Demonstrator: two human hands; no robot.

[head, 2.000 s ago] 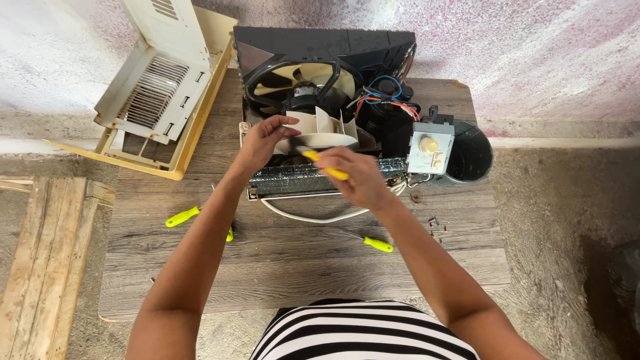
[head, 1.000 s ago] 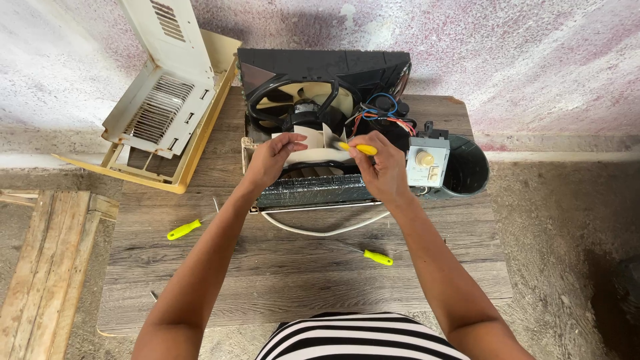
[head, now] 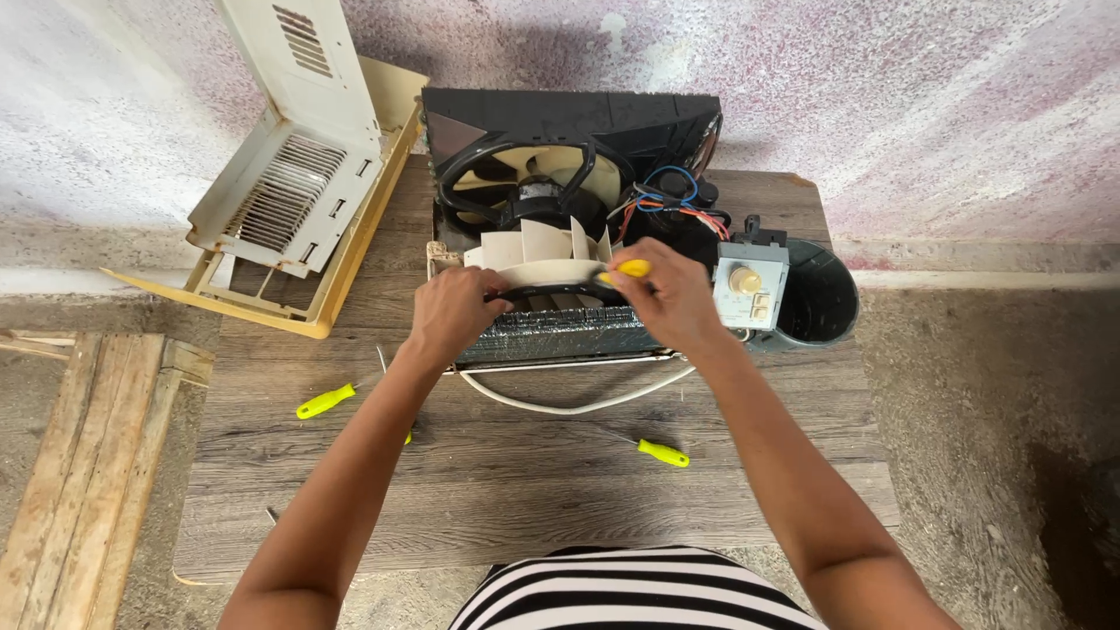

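An opened window air conditioner stands on the wood-grain table (head: 560,490). My left hand (head: 459,313) touches the left rim of its cream blower wheel (head: 547,254), fingers bent around the edge. In my right hand (head: 669,293) is a yellow-handled tool (head: 628,269), held over the wheel's right side; its tip is blurred. Directly in front of the wheel are the finned coil (head: 560,337) and its foil-like strip. Behind the wheel sit the motor (head: 535,194) and a cream fan (head: 591,171) in a black shroud. The control box (head: 751,284) stands at the right.
Yellow-green screwdrivers (head: 325,402) (head: 663,452) lie on the table. A white cable (head: 569,409) loops before the coil. Blue and red wires (head: 669,201) rise behind. The cream grille housing (head: 293,192) leans at the left, a dark bucket-like container (head: 818,293) stands at the right, and a wooden bench (head: 83,464) is at lower left.
My left hand has moved from the wheel's blades down to its rim. My right hand remains at the wheel's right side with the yellow-handled tool.
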